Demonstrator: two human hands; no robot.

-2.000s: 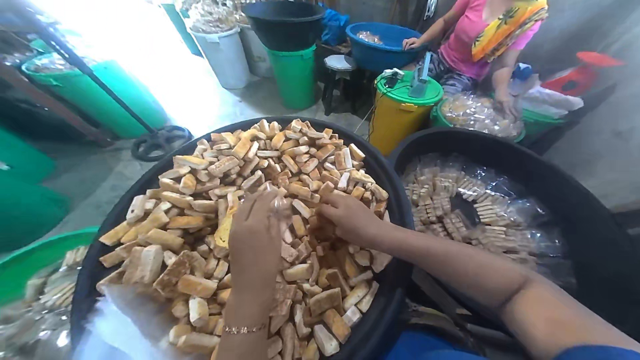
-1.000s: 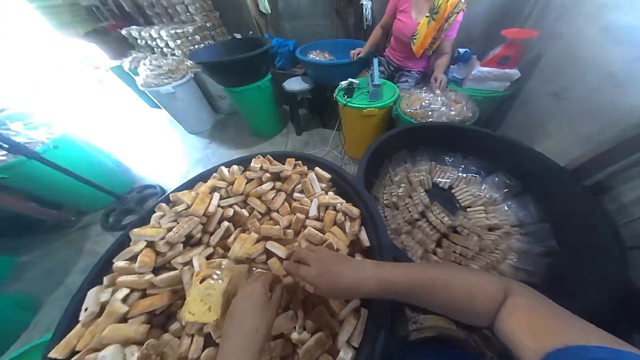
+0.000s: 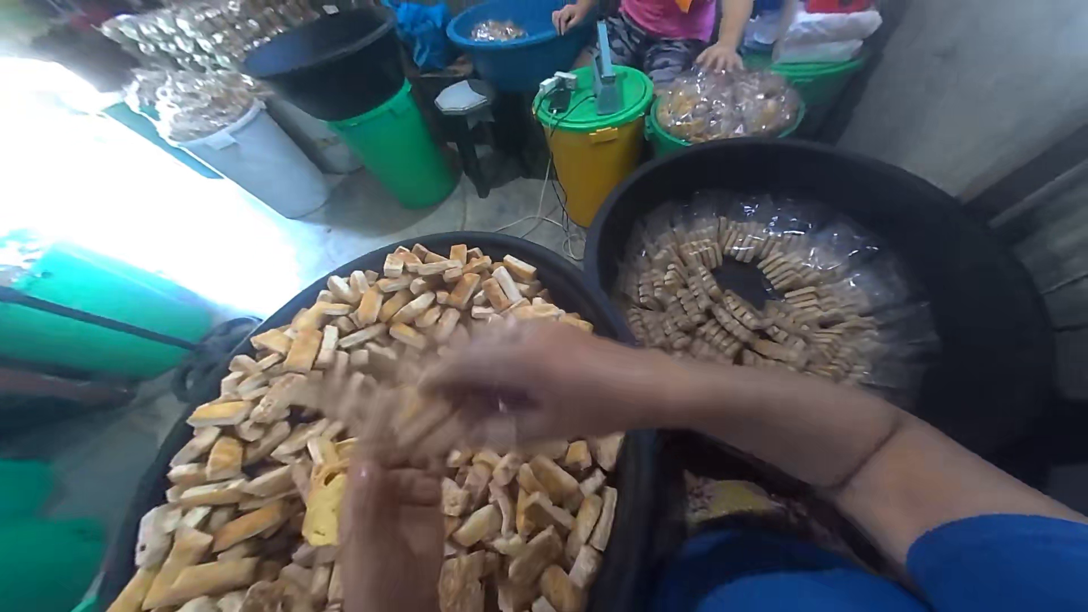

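Note:
A large black tub is heaped with small baked bread sticks. Over the heap my left hand is raised, blurred, with blurred bread pieces at its fingers. My right hand reaches across from the right, also blurred, its fingers close to the left hand and the same pieces; its exact grip cannot be told. A yellow plastic piece lies on the heap left of my left hand. In a second black tub on the right, clear plastic packs of bread sticks are arranged in a ring.
Beyond the tubs stand a yellow bucket with a green lid, a green bin, a grey bin, a stool and a blue basin. Another person's hand rests on filled bags. Cables trail on the floor.
Both hands were down in the bread heap one second ago; now they are lifted above it and close together, with blurred pieces between them.

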